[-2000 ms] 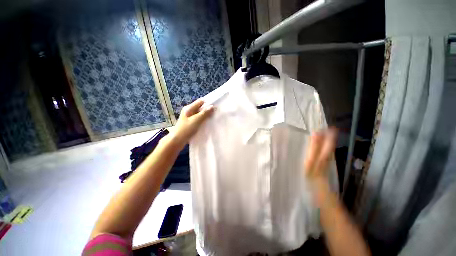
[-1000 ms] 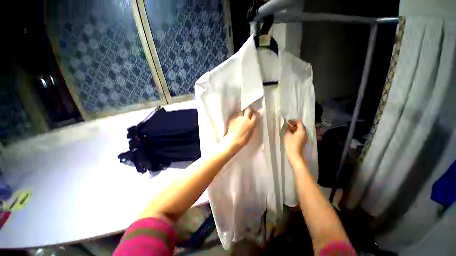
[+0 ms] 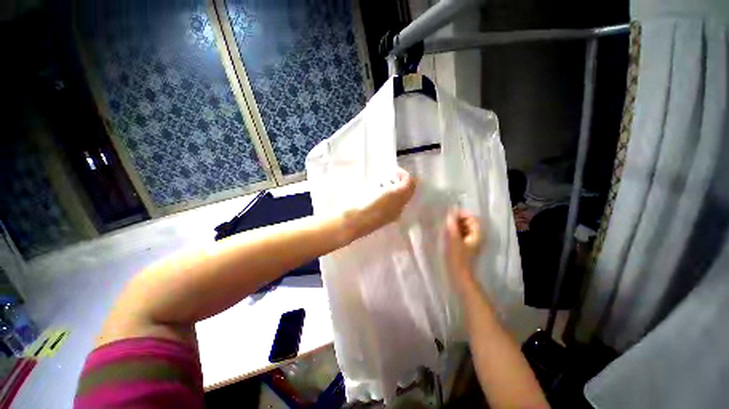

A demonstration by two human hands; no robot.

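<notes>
A white long-sleeved shirt hangs on a black hanger, its bar showing as a dark line across the open neck. The front is parted at the top. My left hand pinches the front edge on the left side below the collar. My right hand is blurred, with curled fingers at the other front edge, a little lower. The hands are apart. No button can be made out, and my fingertips are partly hidden.
A grey rail runs overhead with an upright post at right. A white table at left bears a black phone and dark garments. A pale curtain-like cloth hangs at far right. Dark items lie on the floor.
Earlier my left hand was at the shoulder and my right hand was off to the side. Both came to the front edges, and the front now stands open. Since then my left forearm has risen.
</notes>
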